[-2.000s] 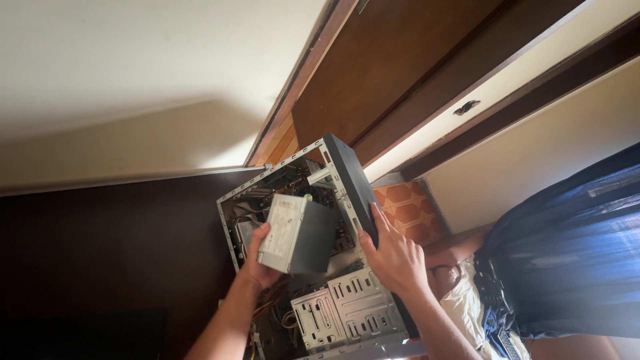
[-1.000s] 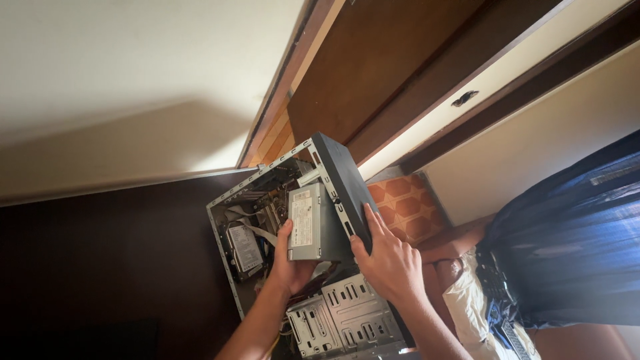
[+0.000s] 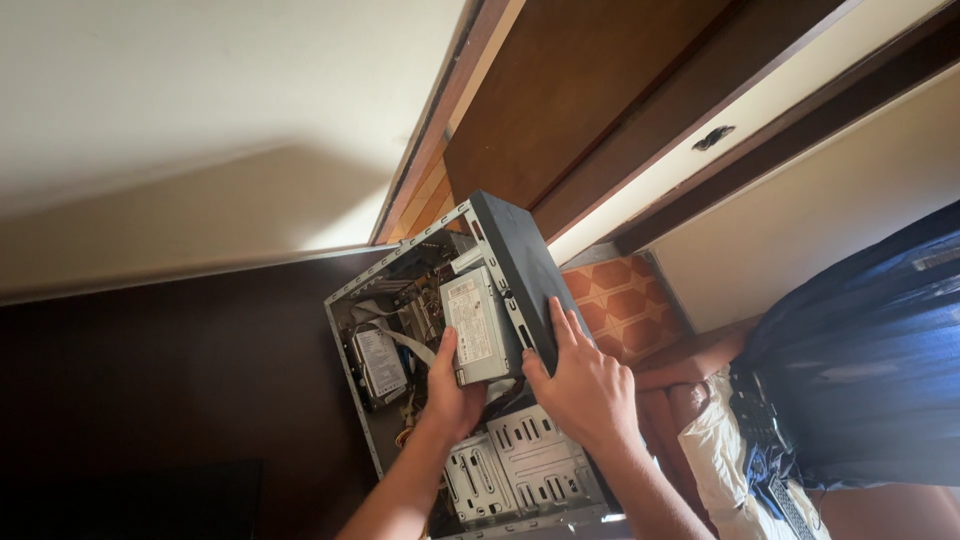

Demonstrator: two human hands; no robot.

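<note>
An open desktop computer case (image 3: pixel 525 262) stands tilted on a dark tabletop, its inside showing. My left hand (image 3: pixel 450 394) grips the lower left side of a metal power supply unit (image 3: pixel 474 326), which bears a printed label and lies within the case against the dark side panel. My right hand (image 3: pixel 589 382) rests on that panel, fingers spread and thumb over the frame's edge. Left of the power supply are a labelled drive (image 3: pixel 380 364), a grey ribbon cable (image 3: pixel 409 345) and circuit boards. Below the hands is the slotted metal drive cage (image 3: pixel 525 465).
The dark tabletop (image 3: pixel 172 352) meets a pale wall (image 3: pixel 187 112). A brown wooden door (image 3: pixel 570 90) and orange patterned floor tiles (image 3: pixel 619 300) lie beyond the case. To the right are a dark blue cloth (image 3: pixel 870 360), a cream cloth (image 3: pixel 709 465) and a keyboard (image 3: pixel 791 510).
The power supply has turned and gone deeper into the case, up against the side panel, with my left hand still on it. My right hand has stayed on the panel.
</note>
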